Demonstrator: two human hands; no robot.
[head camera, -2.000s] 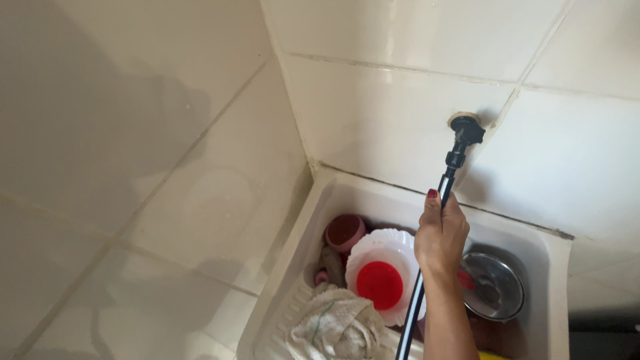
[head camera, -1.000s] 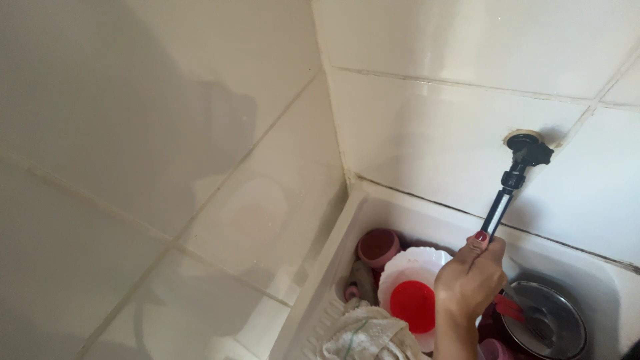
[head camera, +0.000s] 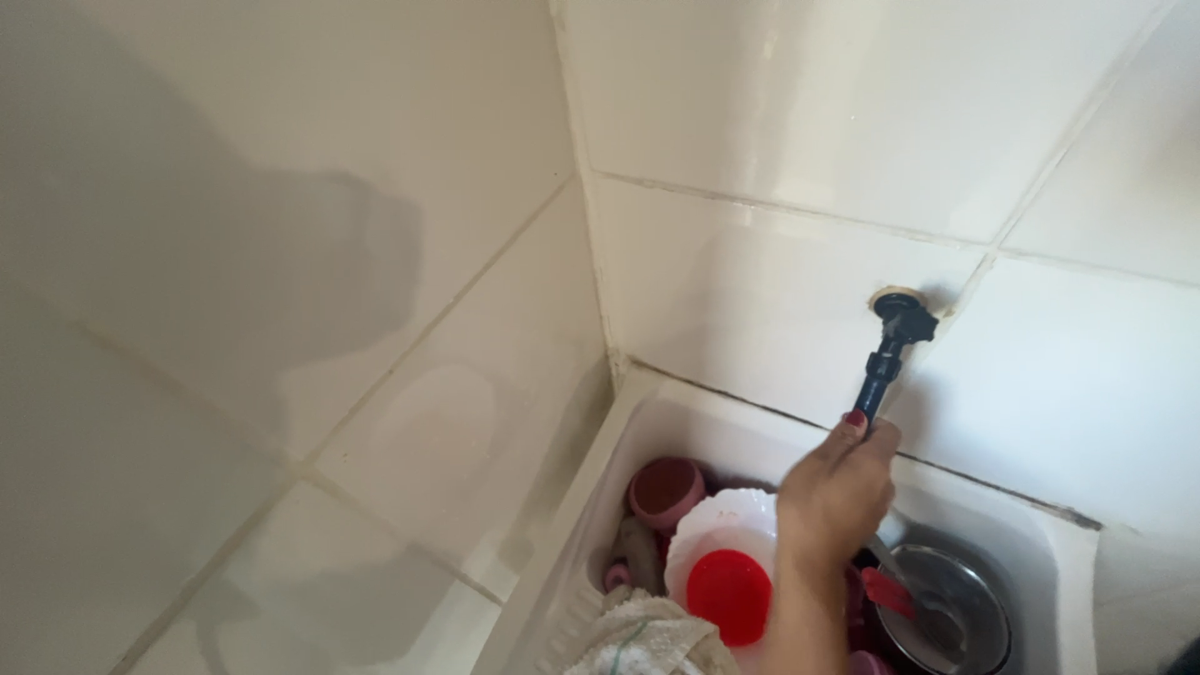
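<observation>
My right hand (head camera: 839, 492) is closed around a dark tube hanging from a black wall tap (head camera: 902, 319), its thumb with a red nail lying along the tube. Any part of the tube below my hand is hidden. Beneath my forearm, a white scalloped bowl (head camera: 684, 544) holds a round red piece (head camera: 729, 597) or red contents. A metal pan (head camera: 989, 586) with a red-handled utensil (head camera: 886, 592) lies to the right of my wrist. My left hand is out of view.
A white sink (head camera: 1073, 600) sits in the tiled wall corner. Inside are a pink cup or pot (head camera: 666, 492) and other pink items. A pale cloth (head camera: 647, 637) is bunched at the bottom edge. Shadows fall on the left wall (head camera: 234, 281).
Two seconds ago a length of the striped tube showed below my hand; now my hand and forearm hide that stretch. My right hand keeps its grip. The view has shifted.
</observation>
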